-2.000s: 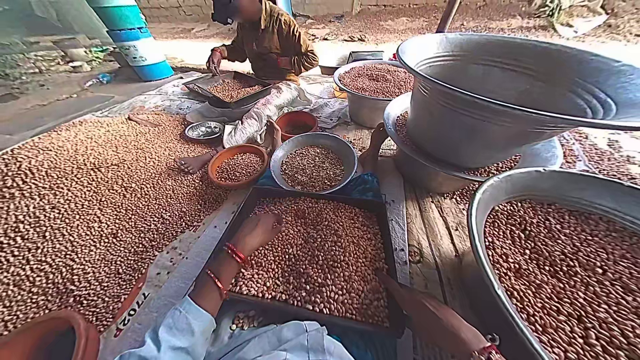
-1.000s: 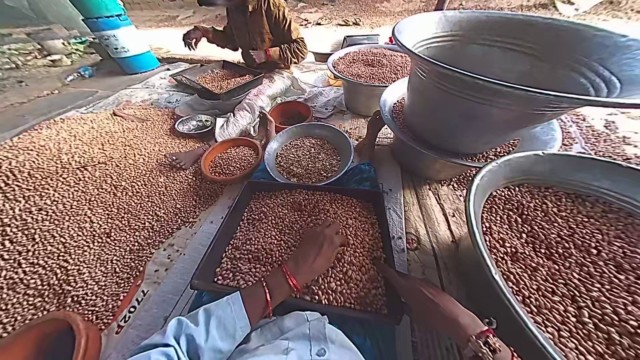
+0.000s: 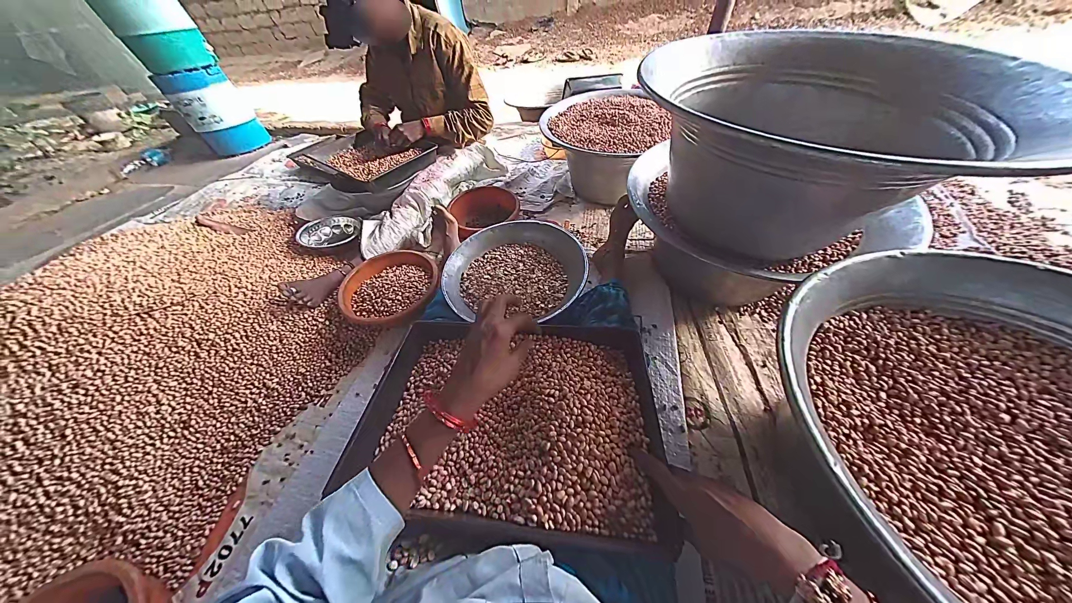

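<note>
A dark rectangular tray (image 3: 368,435) filled with reddish-brown nuts or seeds (image 3: 544,435) lies before me. My left hand (image 3: 494,347), with red bangles at the wrist, is over the tray's far edge, beside the near rim of a round metal bowl (image 3: 579,260). Its fingers are bent together; whether they hold anything cannot be made out. My right hand (image 3: 720,511) grips the tray's right side, thumb over the rim. The metal bowl holds paler pieces. Left of it stands an orange-brown bowl (image 3: 345,293) of nuts or seeds.
A large heap of nuts or seeds (image 3: 151,377) spreads at left. At right stand a big metal tub (image 3: 791,335) of them and an empty basin (image 3: 737,193) resting in another. Across from me a person (image 3: 427,75) has both hands in a tray (image 3: 310,163).
My left hand has moved from the middle of the tray to its far edge, by the metal bowl. My right hand stays at the tray's side. The other person's hands have come together over their tray.
</note>
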